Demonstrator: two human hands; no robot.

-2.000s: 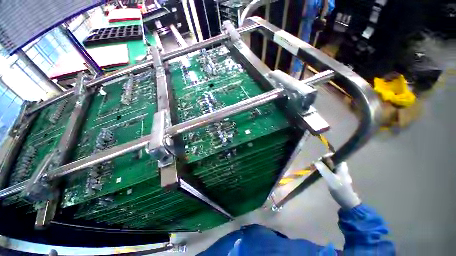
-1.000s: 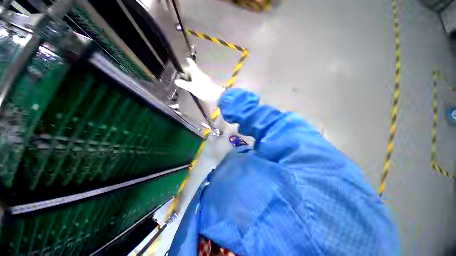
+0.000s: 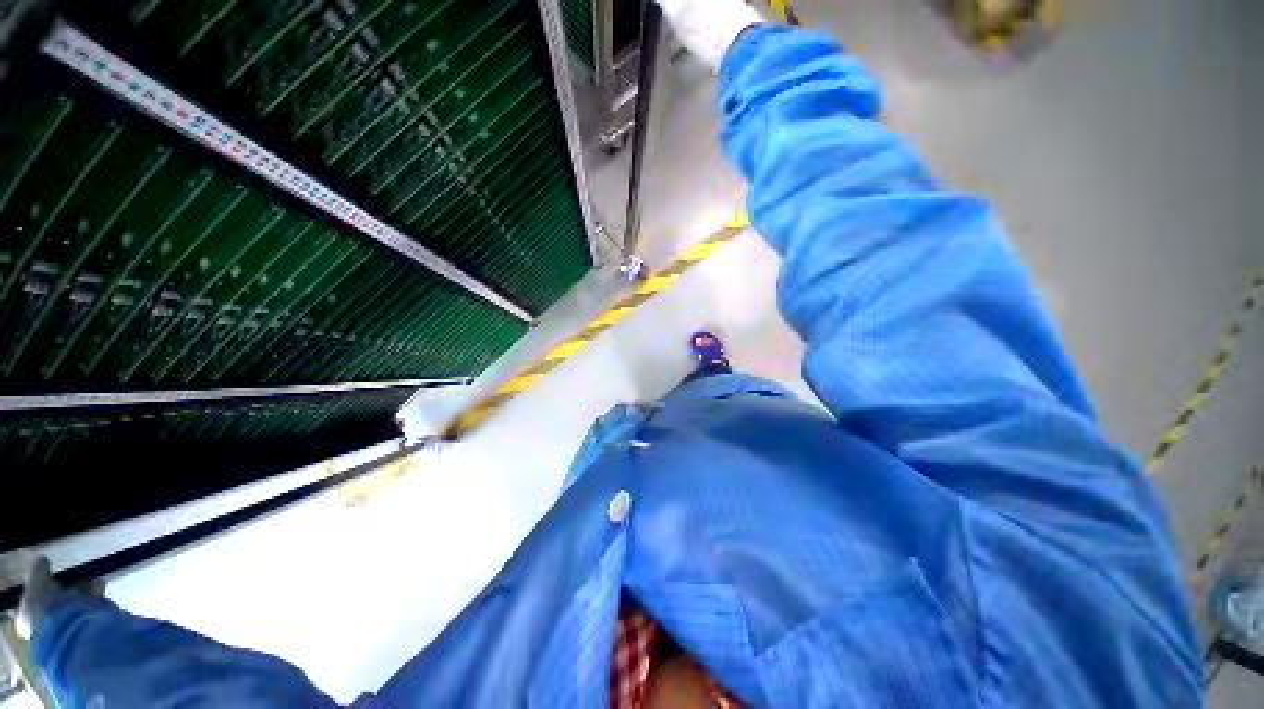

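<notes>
A PCB rack trolley fills the left side, with green circuit boards point(image 3: 402, 125) standing in close rows between its rails. A white rail with a number scale point(image 3: 277, 169) runs across the boards. My right hand point(image 3: 710, 25), in a white glove, is at the top edge beside the trolley's upright metal bar point(image 3: 641, 139); its fingers are partly cut off. My left hand point(image 3: 42, 589) is small and dim at the lower left, at the end of the trolley's lower metal frame point(image 3: 236, 513). Its grip is unclear.
Yellow-black floor tape point(image 3: 596, 328) runs beside and under the trolley. A foot in a dark shoe point(image 3: 707, 349) stands close to it. More tape point(image 3: 1203, 395) lies at the right. A blurred yellow object point(image 3: 1001, 20) is at the top, and a pale bluish item point(image 3: 1241, 603) at the right edge.
The view has turned, so the boards now spread over the upper left. My right hand has shifted to the top edge. My left hand and sleeve have come into view at the lower left.
</notes>
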